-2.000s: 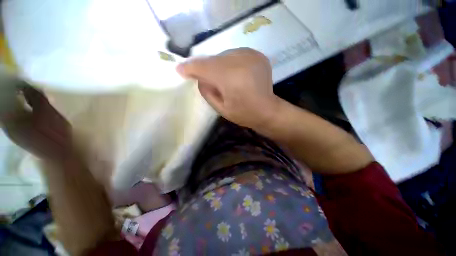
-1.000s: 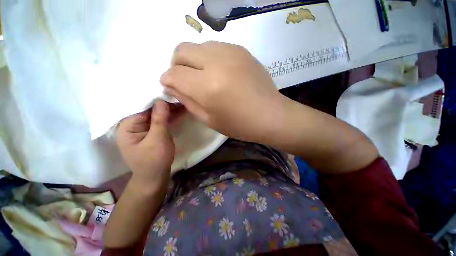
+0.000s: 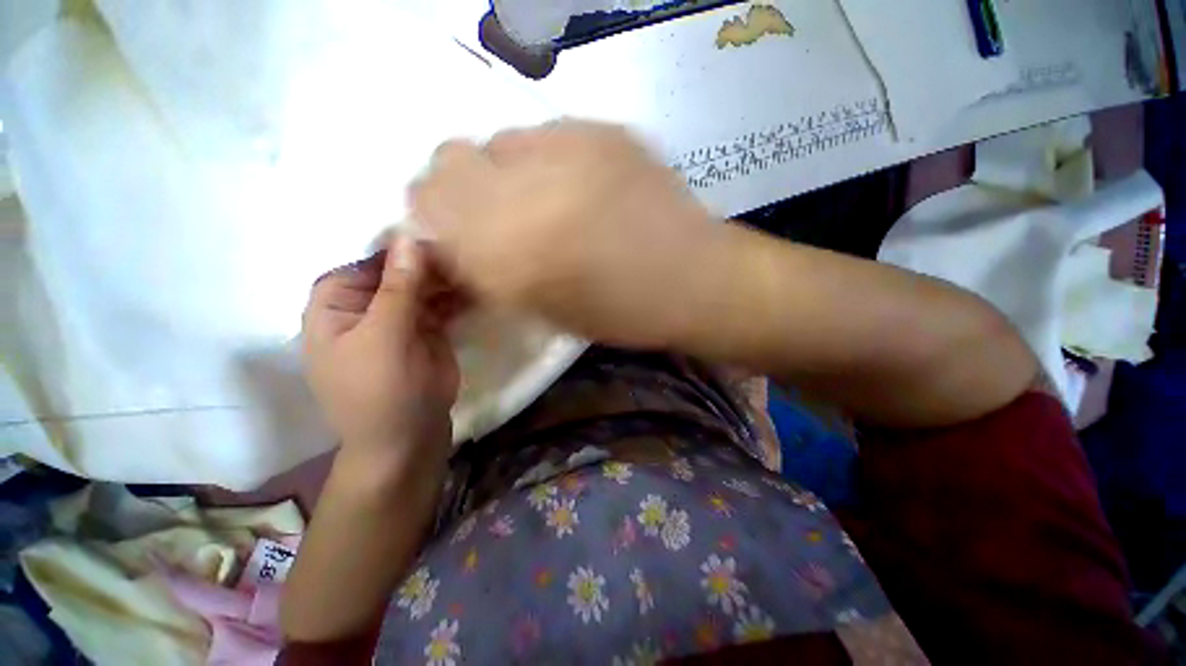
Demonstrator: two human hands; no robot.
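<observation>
A large white to cream cloth panel (image 3: 169,260) covers the left of the table, overexposed in the middle, and its edge hangs towards my lap. My left hand (image 3: 384,345) pinches the cloth edge between thumb and fingers. My right hand (image 3: 546,215) is slightly blurred and closed at the same edge, its fingertips against those of my left hand. The exact spot held between the fingertips is mostly hidden by my right hand.
The machine bed's dark outline (image 3: 611,29) is at the top. A printed ruler scale (image 3: 780,143) marks the front table edge. Snips (image 3: 986,26) lie top right. White pieces (image 3: 969,260) hang at right. Pink and cream cloth (image 3: 143,579) with a label lies lower left.
My hands came together at the cloth edge from being apart two seconds ago. Since one second ago they stay there, and the cloth at left has shifted slightly.
</observation>
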